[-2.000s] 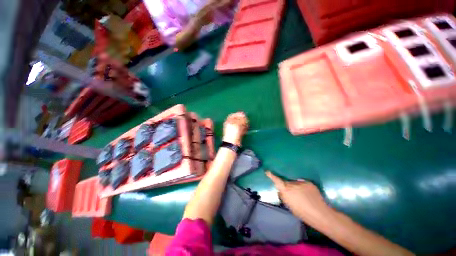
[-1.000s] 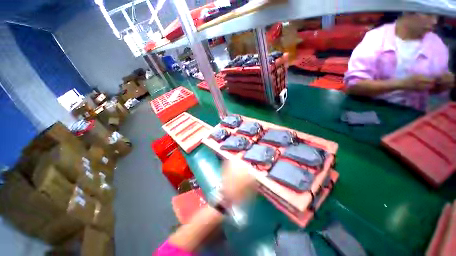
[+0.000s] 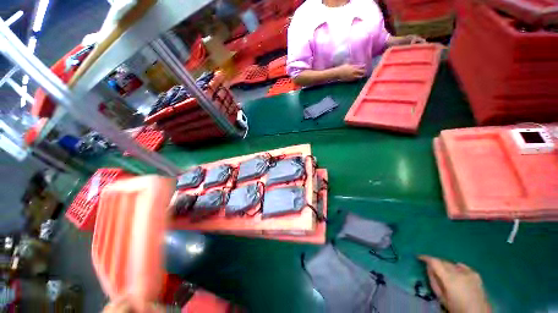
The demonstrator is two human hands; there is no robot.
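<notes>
My left hand (image 3: 130, 304), cut off by the bottom edge and blurred, grips the lower end of an empty salmon-pink tray (image 3: 131, 235), held up and tilted at the left. My right hand (image 3: 456, 282) is over the bench at the lower right, with nothing seen in it. Beside it lie flat grey pouches (image 3: 339, 278) with black cords and one plump pouch (image 3: 366, 231). Stacked pink trays (image 3: 287, 229) hold two rows of grey pouches. The right tray (image 3: 483, 174) shows a white device (image 3: 532, 139).
A person (image 3: 336, 43) in a pink shirt sits across the green bench (image 3: 361, 158), with a pink tray (image 3: 394, 88) and a grey pouch (image 3: 321, 107) before them. Tall red trays (image 3: 505, 73) stand at the right. A metal post (image 3: 196, 88) and red crate (image 3: 92, 195) are at the left.
The view has swung back rightward. My left hand, earlier reaching beside the filled trays, now holds up the empty tray that lay beyond them. My right hand is back in view.
</notes>
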